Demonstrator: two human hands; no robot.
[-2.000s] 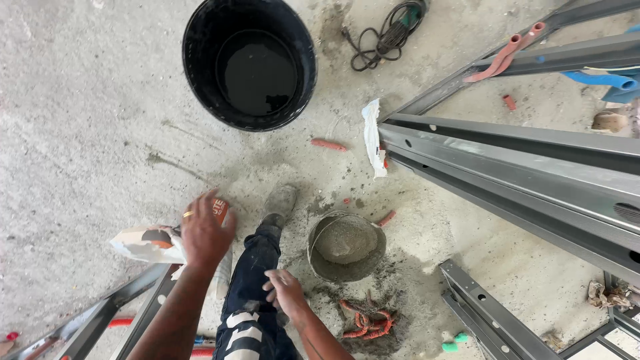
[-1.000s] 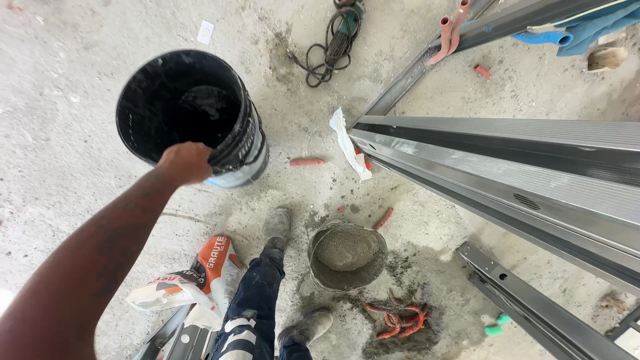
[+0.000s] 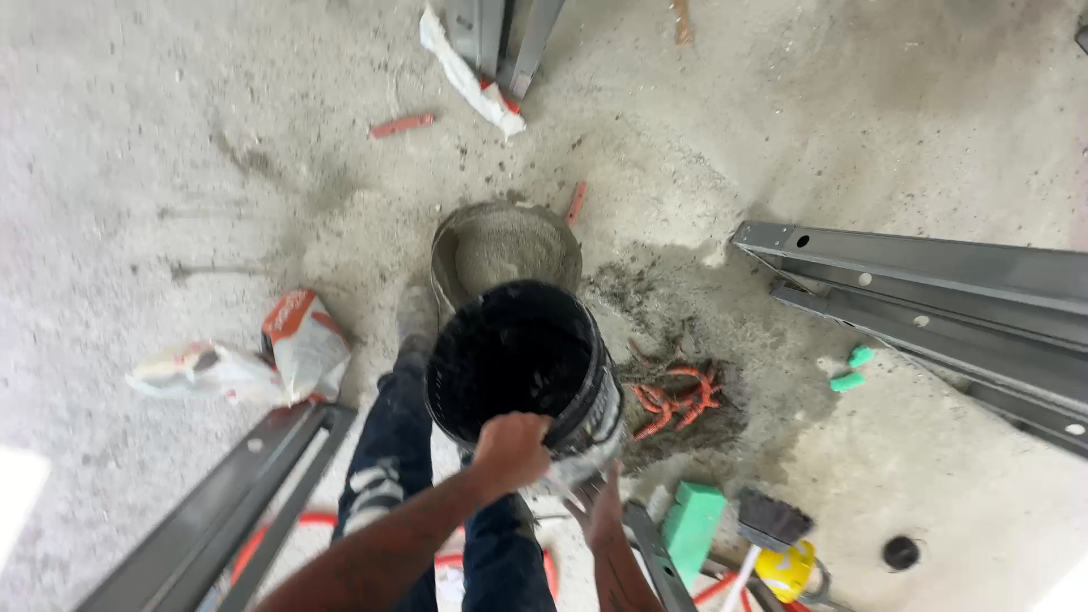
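A black plastic bucket (image 3: 514,361) with a dark inside is held up in front of my legs. My left hand (image 3: 512,450) grips its near rim. Below the bucket's right side is my right hand (image 3: 599,510), blurred, its fingers spread at the lower wall; how firmly it bears on the bucket is not plain. Just beyond, partly covered by the black bucket, a mortar-caked round tub (image 3: 548,223) stands on the concrete floor with grey powdery or wet mix (image 3: 510,251) in it.
Metal stud profiles (image 3: 935,280) stand at right, more (image 3: 229,501) at lower left and top. Orange corrugated conduits (image 3: 680,399) rise from the floor. A torn bag (image 3: 310,340) lies left. A green block (image 3: 693,527), a brush head (image 3: 772,517) and a yellow item (image 3: 784,571) are lower right.
The black bucket, on the floor two seconds ago and gripped by my left hand one second ago, is now lifted beside the mortar tub. My right hand has come to its underside. The view has shifted right.
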